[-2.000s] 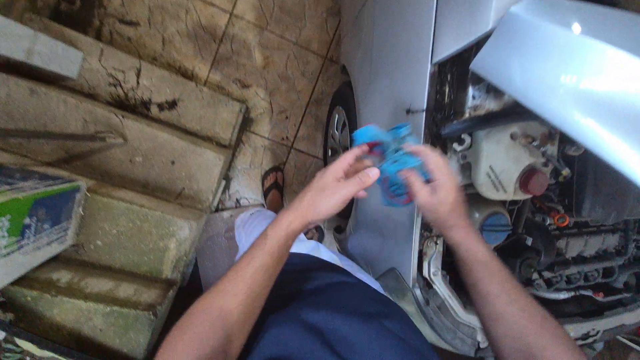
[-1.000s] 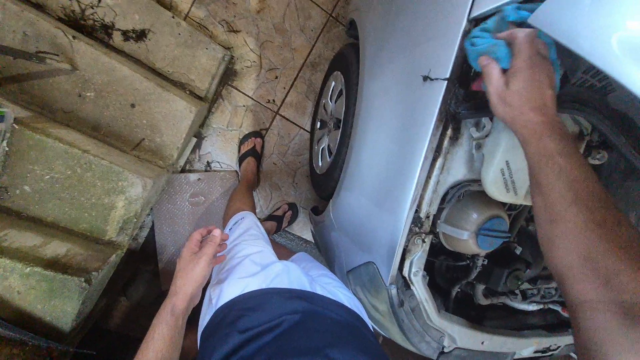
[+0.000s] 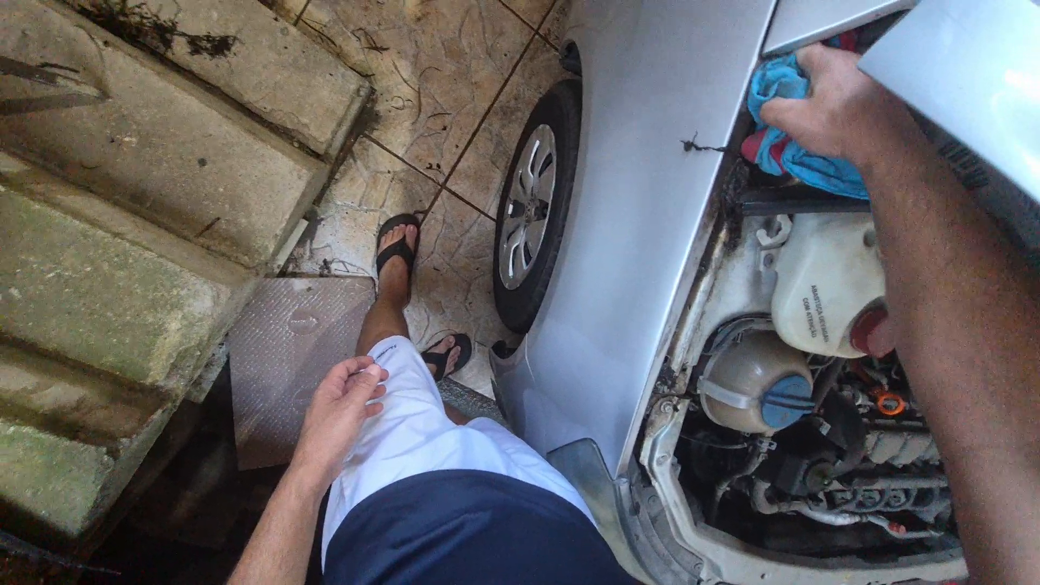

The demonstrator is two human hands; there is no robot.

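A crumpled blue cloth with red parts point(image 3: 812, 166) is under my right hand point(image 3: 837, 106), which grips it at the rear corner of a car's engine bay, beside the silver fender point(image 3: 642, 203). The raised hood point(image 3: 967, 73) hides part of that corner. My left hand point(image 3: 345, 402) hangs over my white shorts, fingers loosely curled and holding nothing. Near my right forearm lie a whitish plastic reservoir with a red cap point(image 3: 821, 284) and a round coolant expansion tank with a blue cap point(image 3: 743, 386).
Concrete steps point(image 3: 122, 227) rise at the left. The car's front wheel point(image 3: 532, 207) stands on the patterned tile floor point(image 3: 455, 97). A brownish textured panel point(image 3: 284, 357) lies by my feet, which wear black flip-flops. The engine point(image 3: 886, 479) fills the bay's lower right.
Both hands were together on the blue cloth two seconds ago. My left hand has let go and moved left; my right hand has carried the cloth to the engine bay's rear corner.
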